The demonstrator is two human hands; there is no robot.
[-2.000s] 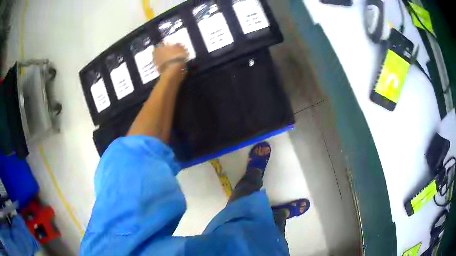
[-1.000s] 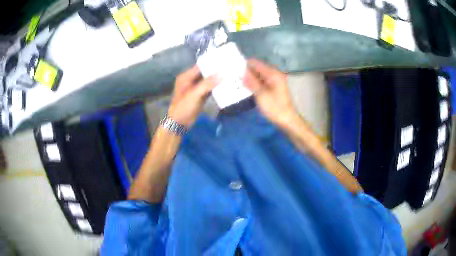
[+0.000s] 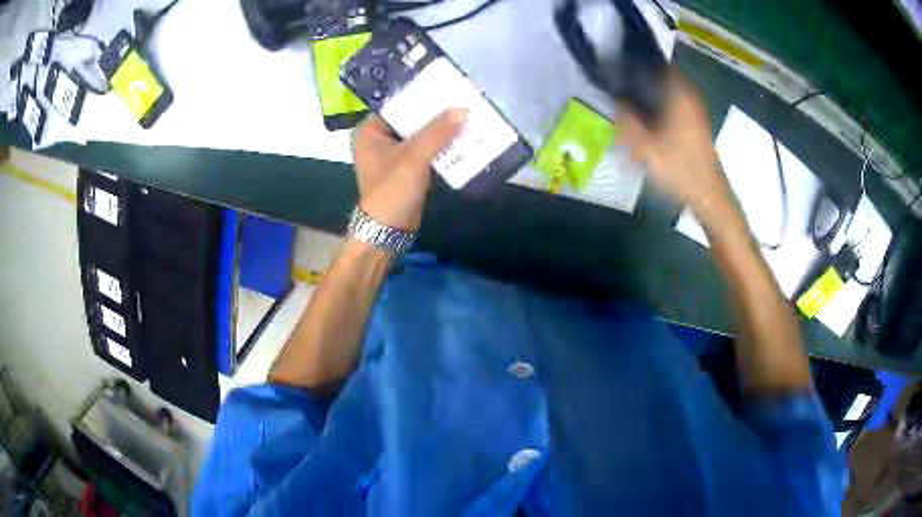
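Note:
My left hand (image 3: 394, 182), with a metal watch on the wrist, holds a smartphone (image 3: 389, 69) over the bench edge, its back up. A white barcode label (image 3: 475, 141) covers much of the phone back, and my thumb lies on it. My right hand (image 3: 672, 126) is blurred at the right. It is closed around the dark handle of a handheld scanner (image 3: 632, 61), whose pale oval head points up and left. A yellow-green card (image 3: 576, 146) lies on the white paper between my hands.
A phone with a yellow-green screen (image 3: 339, 76) lies behind the held phone, another (image 3: 136, 86) farther left. More labelled phones lie at the far left. A phone (image 3: 824, 291) lies at the right. Black trays (image 3: 172, 293) on a blue crate (image 3: 265, 252) stand below left.
The phone has moved up and left in my left hand. My right hand has left the phone, moved right and taken hold of the scanner. The view has turned.

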